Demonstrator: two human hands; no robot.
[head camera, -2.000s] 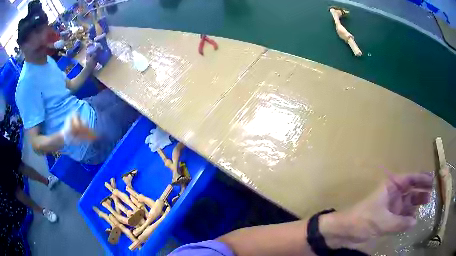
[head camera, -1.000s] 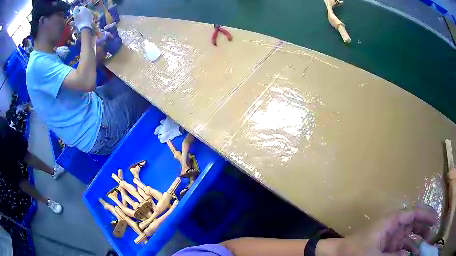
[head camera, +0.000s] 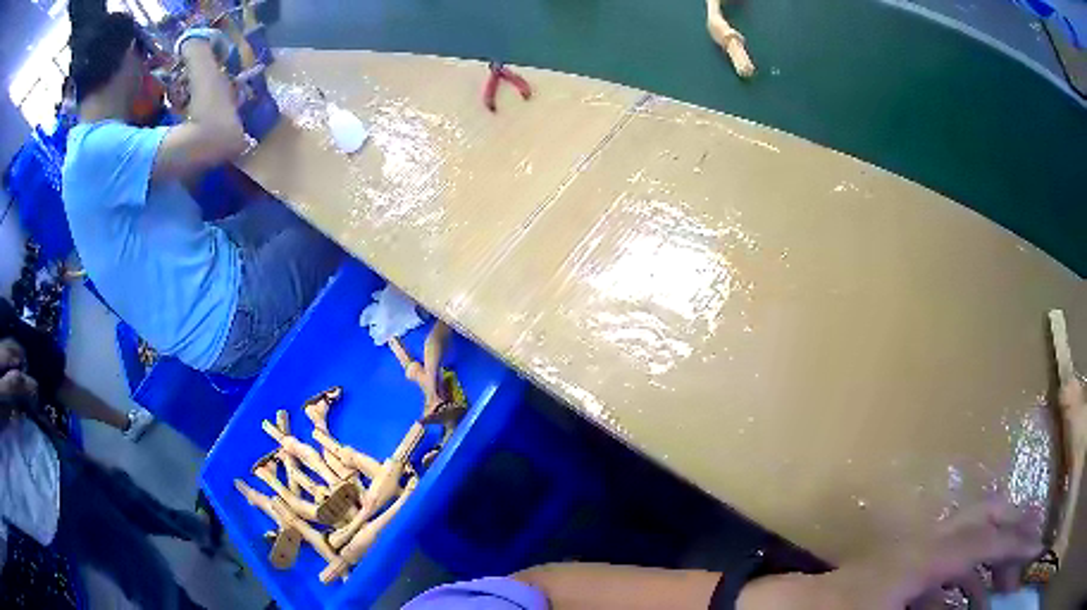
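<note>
My left hand (head camera: 942, 554), bare with a black wristband, is blurred at the bottom right over the bench top (head camera: 811, 358). Its fingers are by a small whitish thing (head camera: 1016, 598) cut off by the bottom edge; I cannot tell if they hold it. A tan leg (head camera: 1069, 405) lies along the right edge, its pale peg end up and its sandalled foot beside my fingertips. My right hand is not in view.
A blue crate (head camera: 459, 471) at lower left holds several tan legs and a white glove (head camera: 391, 315). Red-handled pliers (head camera: 507, 87) and a white bottle (head camera: 346, 129) lie far left. Another leg (head camera: 728, 42) lies on the green belt (head camera: 918, 131). A co-worker (head camera: 149, 226) sits left; another person stands lower left.
The leg on the belt has moved left and partly out of the top of view. My left hand has moved down over the whitish thing. The co-worker has raised their arms.
</note>
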